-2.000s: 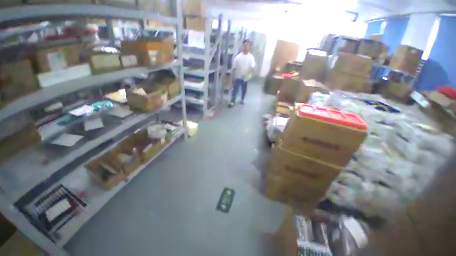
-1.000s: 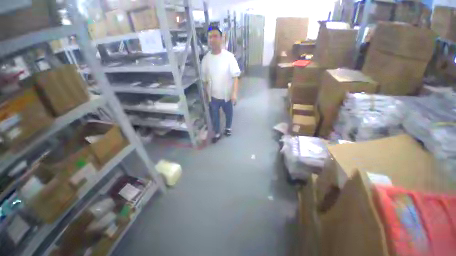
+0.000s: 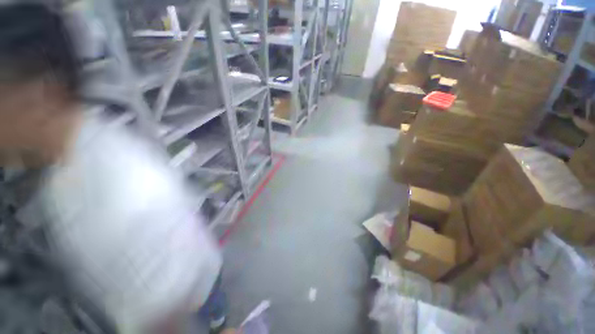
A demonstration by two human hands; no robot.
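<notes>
Neither of my hands is in the picture. Nearest in front of me at the lower right are plastic-wrapped bundles [image 3: 424, 313], whitish and blurred. Just beyond them an open carton [image 3: 430, 251] stands low with its flaps up. A larger brown carton [image 3: 502, 196] stands to its right with a pale top. What the open carton holds cannot be made out.
A person in a white shirt [image 3: 130, 228] is very close at the left, blurred. Grey metal shelving [image 3: 231, 117] runs along the left behind a red floor line [image 3: 254, 196]. Carton stacks [image 3: 443, 143], one with a red tray [image 3: 439, 100], line the grey aisle [image 3: 313, 189] at right.
The view has moved forward along the aisle. The person has gone from mid-aisle to close at the left edge. The near carton with red contents has left the view at the lower right.
</notes>
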